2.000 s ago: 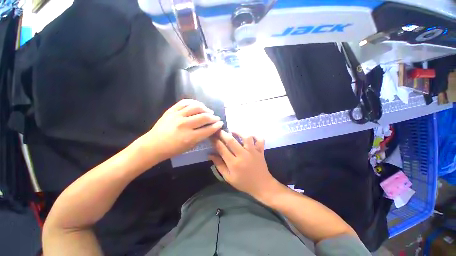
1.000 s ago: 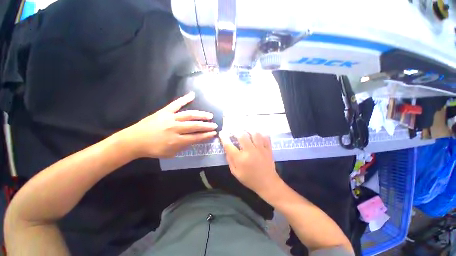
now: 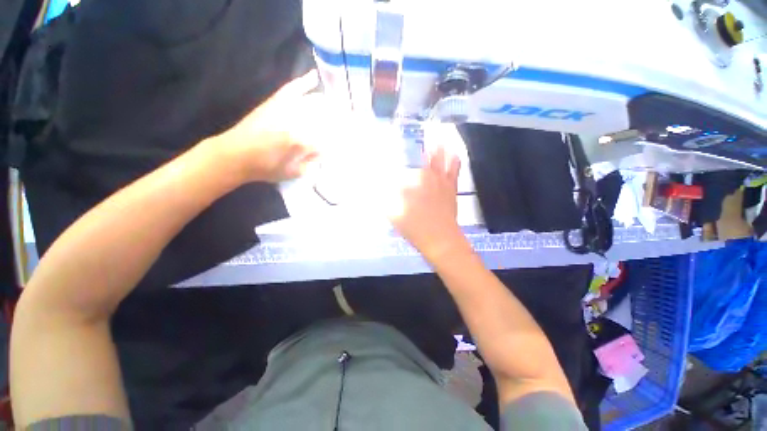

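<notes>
The black garment panel point(image 3: 168, 76) lies left of the white sewing machine's head point(image 3: 538, 50). The presser foot and needle area is washed out by lamp glare. My left hand point(image 3: 273, 135) is on the panel's right edge, left of the needle area; its thumb is bent in, and glare blurs the fingers. I cannot tell whether it grips the cloth. My right hand point(image 3: 429, 198) is just below and right of the needle area, fingers pointing up towards the machine, partly lost in glare. What it holds, if anything, cannot be seen.
A small black cut piece point(image 3: 520, 177) lies right of the needle, with black-handled scissors point(image 3: 595, 223) beside it. A ruler scale point(image 3: 521, 242) runs along the front edge. A red-topped item point(image 3: 681, 192) is at the right. A blue basket point(image 3: 664, 311) holds scraps; blue plastic bags point(image 3: 727, 303) are beyond.
My left hand has moved up and away from my right hand, and the panel's lower part has shifted up and left, baring more white table. My right hand has moved up towards the needle area.
</notes>
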